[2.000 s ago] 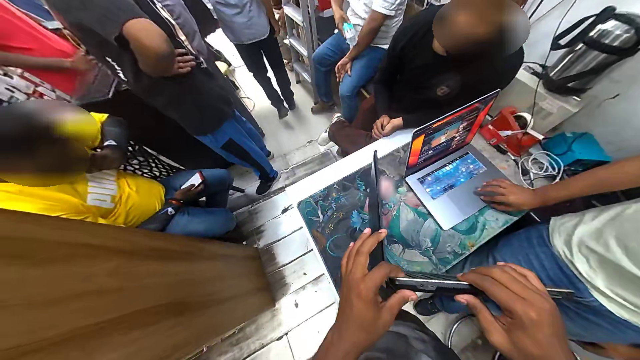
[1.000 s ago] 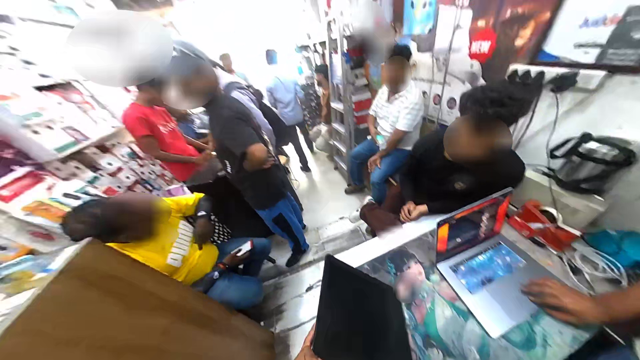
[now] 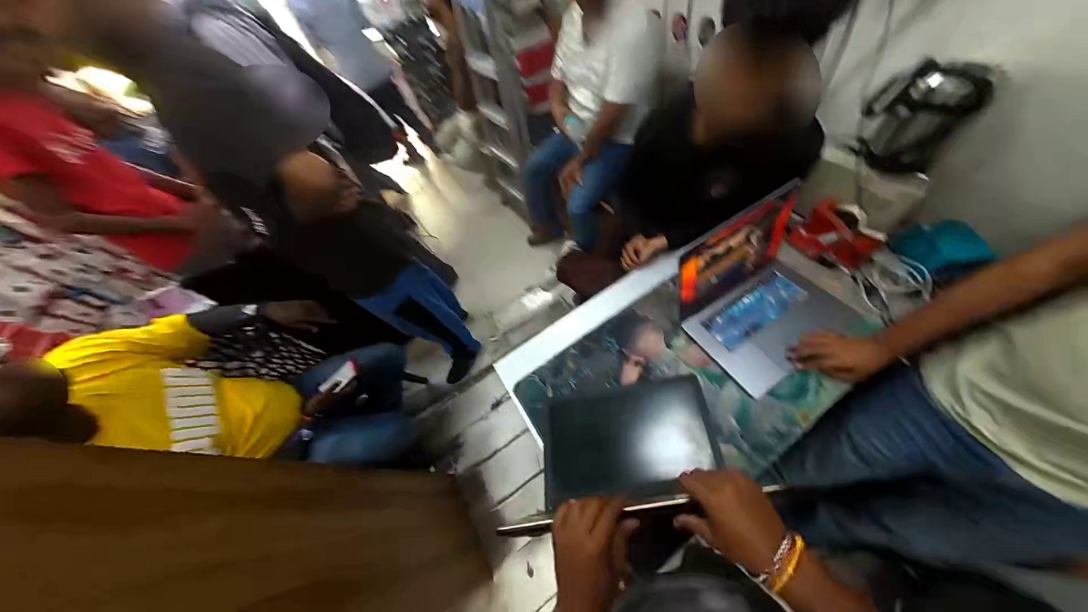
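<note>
An unfolded black laptop (image 3: 629, 442) with a dark, glossy screen is at the lower middle, in front of a patterned table mat (image 3: 586, 357). My left hand (image 3: 591, 535) grips it near the hinge edge, left of centre. My right hand (image 3: 735, 514), with bracelets at the wrist, holds the same edge further right. The laptop's base is seen nearly edge-on and partly hidden by my fingers. Beyond it, a silver laptop (image 3: 756, 327) with a lit screen stands on the table, a co-worker's hand (image 3: 837, 355) on its palm rest.
A brown wooden panel (image 3: 238, 527) fills the lower left. People sit or stand around: one in yellow (image 3: 229, 408) at left, one in black (image 3: 714, 161) across the table. Red (image 3: 837, 238) and teal items and white cables (image 3: 901, 276) lie right of the silver laptop.
My right hand, out of view a second ago, is now on the black laptop, and more of my left hand shows. The view has tilted down from a second ago.
</note>
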